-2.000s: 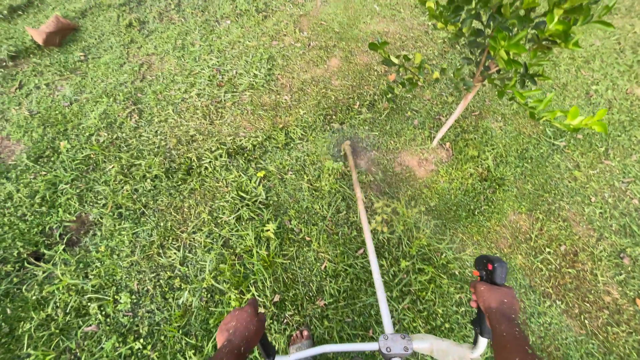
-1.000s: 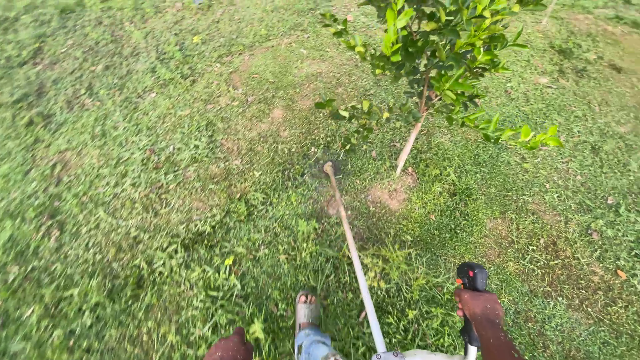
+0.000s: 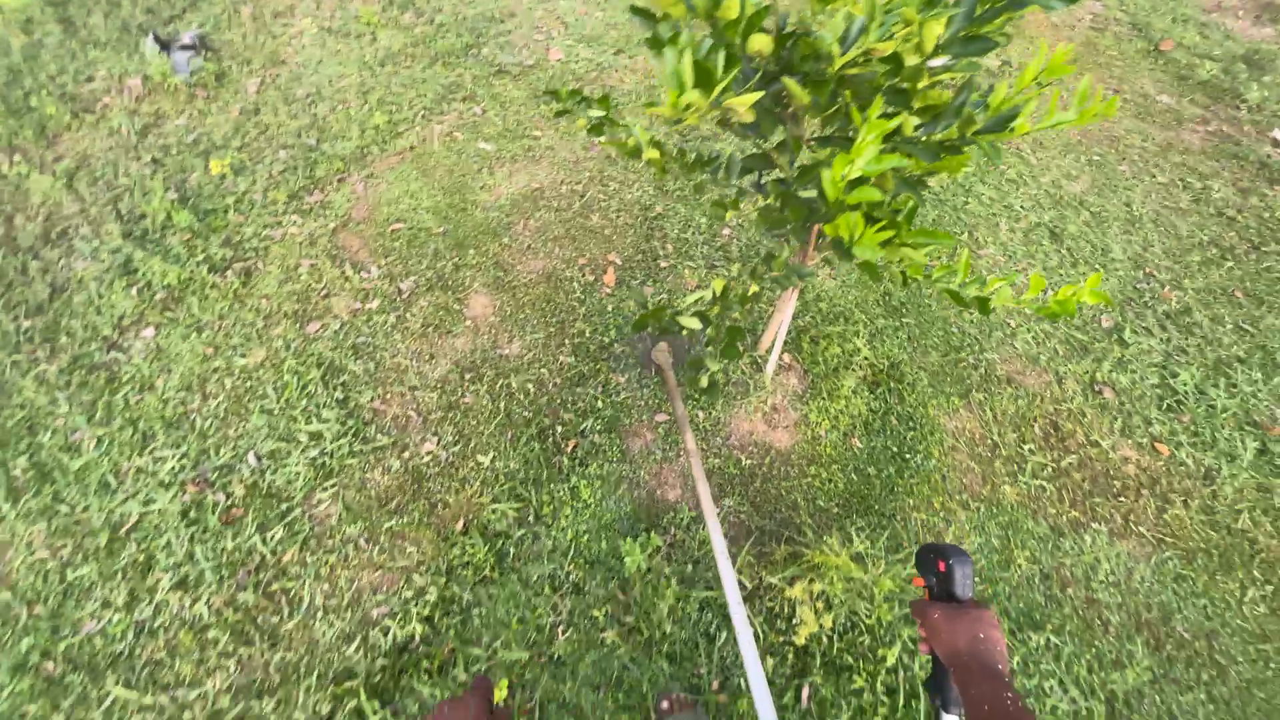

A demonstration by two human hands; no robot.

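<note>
My right hand (image 3: pixel 965 645), at the lower right and flecked with bits of grass, is closed round the black control handle (image 3: pixel 945 573) of a brush cutter. The brush cutter's long metal shaft (image 3: pixel 720 540) runs up from the bottom edge to its head (image 3: pixel 662 354), where a dark blur shows over the grass. That head is just left of a small citrus tree's trunk, below its low leaves. Only the top of my left hand (image 3: pixel 470 702) shows at the bottom edge; whatever it touches is out of the frame.
The young citrus tree (image 3: pixel 850 150) spreads its branches over the upper right, with a thin stake (image 3: pixel 783 330) by its trunk. Bare soil (image 3: pixel 765 425) lies at its base. A grey object (image 3: pixel 182 52) rests on the grass at the top left. A toe tip (image 3: pixel 672 704) shows at the bottom.
The brush cutter's head has come closer to the tree's trunk and low leaves. My left hand, seen at a handlebar two seconds ago, is now mostly below the frame. The view has shifted.
</note>
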